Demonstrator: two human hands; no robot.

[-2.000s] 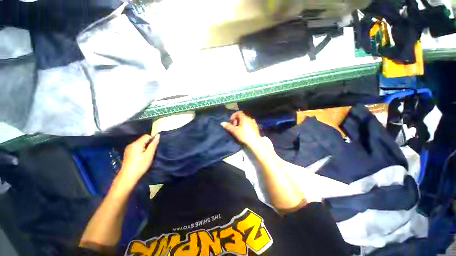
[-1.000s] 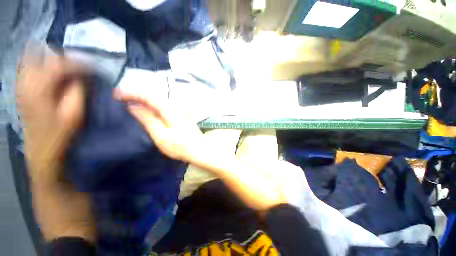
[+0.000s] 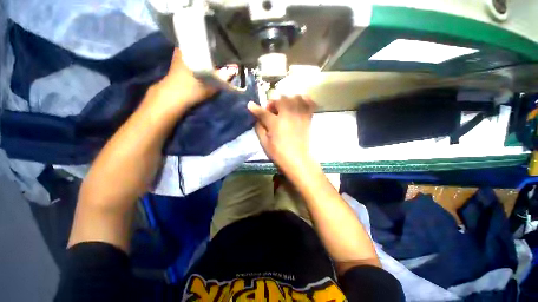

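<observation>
The navy garment piece [image 3: 212, 121] with a pale grey-blue side lies on the table under the sewing machine head [image 3: 413, 35]. Its edge is near the needle area [image 3: 268, 76]. My left hand [image 3: 189, 82] is on the navy cloth left of the needle, its fingers partly hidden behind the pale upright bar [image 3: 193, 38]. My right hand [image 3: 286, 121] has its bent fingertips at the cloth edge just below the needle area. The exact contact at the needle is too bright and small to tell.
More navy and grey cloth [image 3: 71, 88] lies at the left. A black flat pad [image 3: 407, 118] is on the table right of the needle. The green table edge [image 3: 377, 168] runs across. A navy and grey heap [image 3: 436, 230] sits below right, beside a brown surface [image 3: 413, 192].
The navy piece has gone from my lap to the left and then under the machine head. Both hands have moved up to the needle area, and the view has shifted, showing more of the machine.
</observation>
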